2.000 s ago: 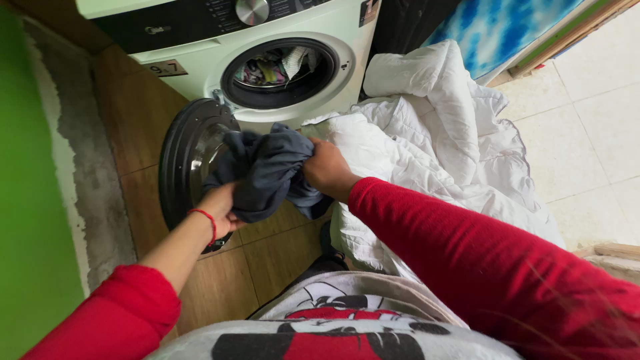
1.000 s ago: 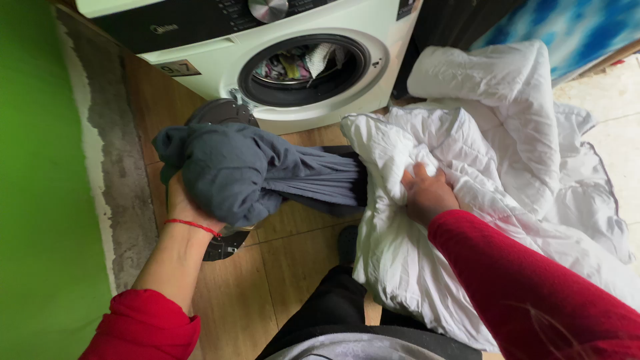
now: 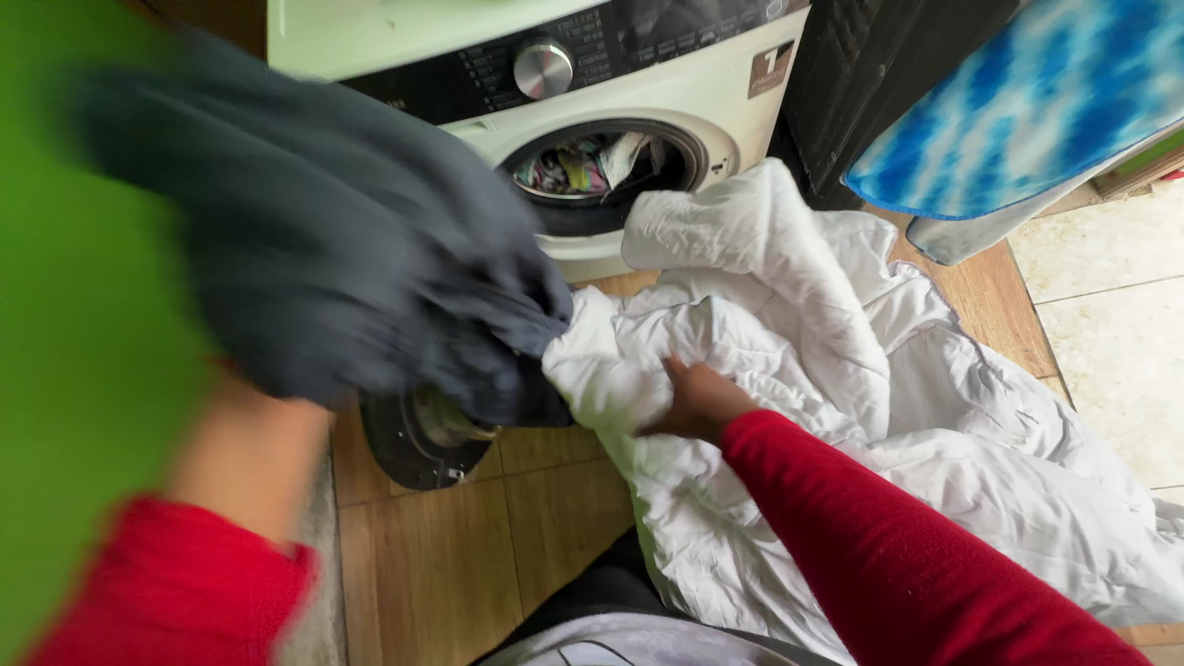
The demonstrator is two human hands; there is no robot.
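Note:
A dark grey cloth (image 3: 370, 240), blurred by motion, is raised at the left by my left hand (image 3: 250, 398), whose fingers are hidden under it. The cloth's lower right end meets a bulky white quilt (image 3: 832, 370) heaped on the floor. My right hand (image 3: 698, 400) grips a fold of that quilt near its left part. Behind stands a white front-loading washing machine (image 3: 573, 102), with colourful laundry (image 3: 583, 171) visible in its drum. Its round door (image 3: 430, 444) hangs open, partly covered by the grey cloth.
A green wall (image 3: 83, 370) rises close on the left. At the upper right hangs a blue-and-white patterned cloth (image 3: 1027, 111), beside a dark upright surface (image 3: 888, 74). Wood-look tiles (image 3: 555, 509) meet pale floor tiles (image 3: 1110, 314) on the right.
Both hands were on the bunched grey cloth at first; my right hand then moved to the white quilt. My left hand has lifted the grey cloth, which is now more spread out.

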